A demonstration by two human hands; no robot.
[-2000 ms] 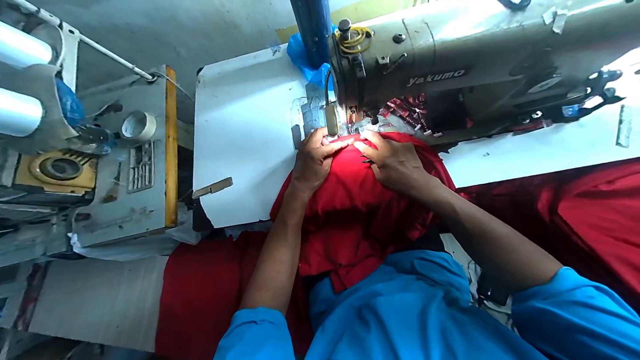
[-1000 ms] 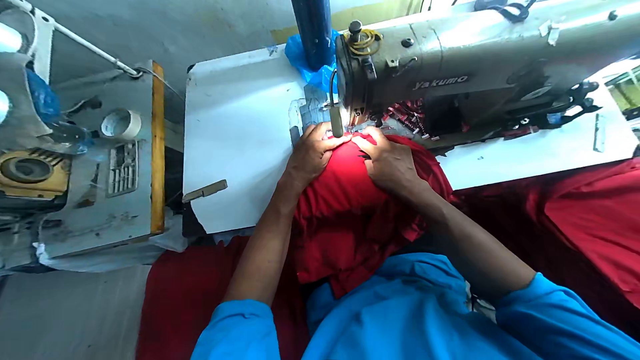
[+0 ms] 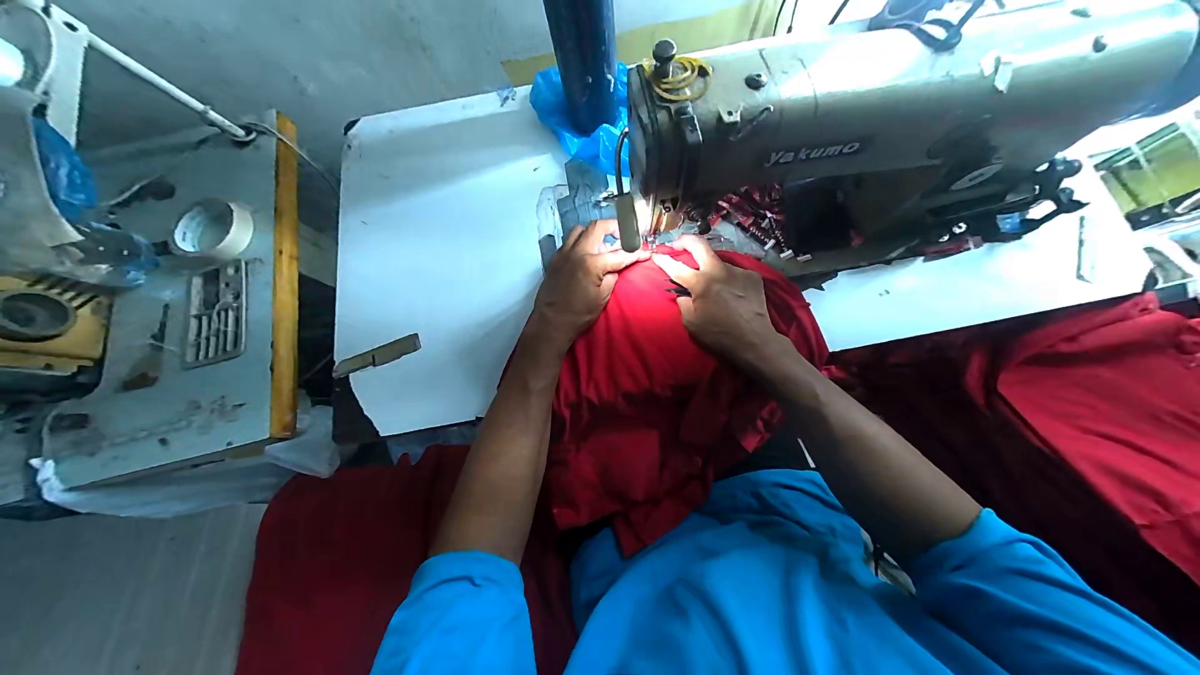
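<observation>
Red fabric (image 3: 647,375) hangs in folds from the sewing machine's needle area down to my lap. Its top edge lies at the presser foot (image 3: 652,239) of the Yakumo sewing machine (image 3: 844,122). On the left of the foot, my left hand (image 3: 581,281) pinches the fabric edge, thumb pointing at the foot. My right hand (image 3: 722,295) grips the cloth just right of the foot, with a small dark pointed object, perhaps thread snips, showing between its fingers. Behind the foot, red and white scraps (image 3: 755,216) lie under the machine arm.
A white tabletop (image 3: 431,253) surrounds the machine, with a clothespin-like strip (image 3: 378,355) at its front left edge. A blue post (image 3: 583,66) and blue plastic bag (image 3: 553,103) stand behind. More red cloth (image 3: 1106,403) lies right. A tape roll (image 3: 213,229) sits on the left table.
Both hands stay beside the presser foot, holding the fabric edge. The view has shifted slightly. Nothing has plainly been let go or taken up.
</observation>
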